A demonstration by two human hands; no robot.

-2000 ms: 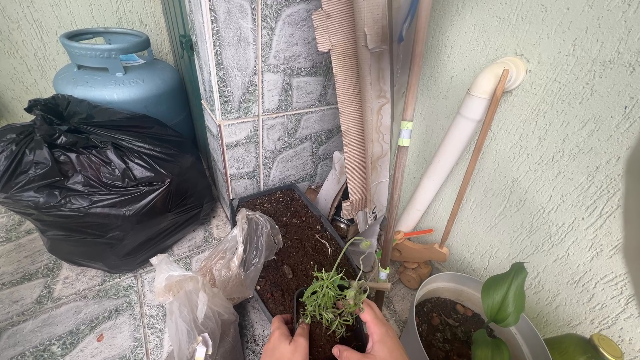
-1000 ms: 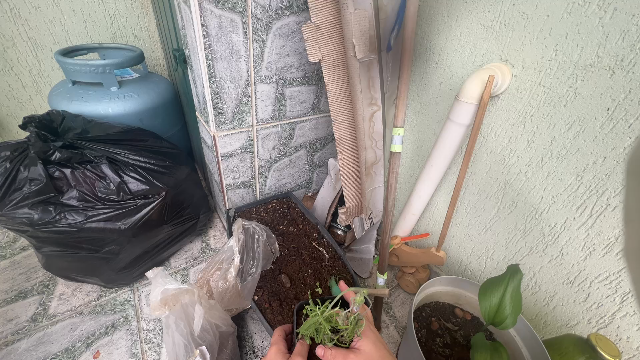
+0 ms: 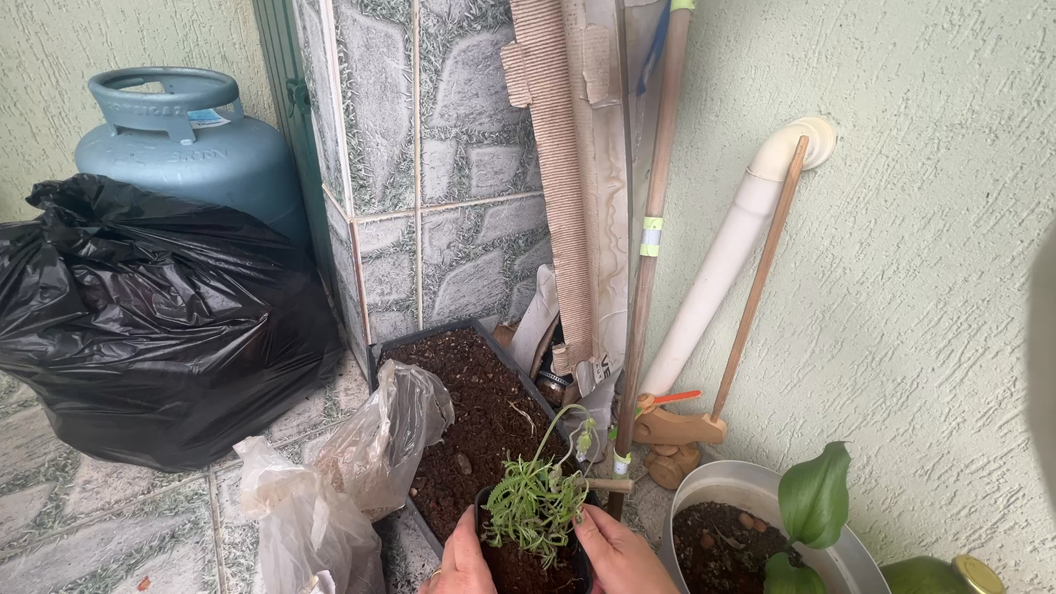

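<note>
A small black plant pot (image 3: 581,569) with soil and a leafy green plant (image 3: 538,505) is at the bottom centre, over the near end of a long dark planter. My left hand (image 3: 464,561) grips the pot's left side, a ring on one finger. On the right side, my right hand (image 3: 617,551) holds the pot, its thumb and finger by the rim and leaves. A drooping stem with a pale bud arches above the plant. Dark soil (image 3: 470,400) fills the long planter (image 3: 516,369) behind it. The pot's base is out of view.
Clear plastic bags (image 3: 309,511) lean at the planter's left. A black garbage bag (image 3: 157,330) stands before a blue gas cylinder (image 3: 198,165). Rightward are cardboard (image 3: 557,165), a wooden pole (image 3: 656,198), a white pipe (image 3: 718,280), a wooden toy (image 3: 676,427), a white pot (image 3: 701,487) and a lidded jar (image 3: 932,577).
My right hand's fingers, raised behind the plant a second ago, are now lower at the pot's right side. The pot remains between both hands.
</note>
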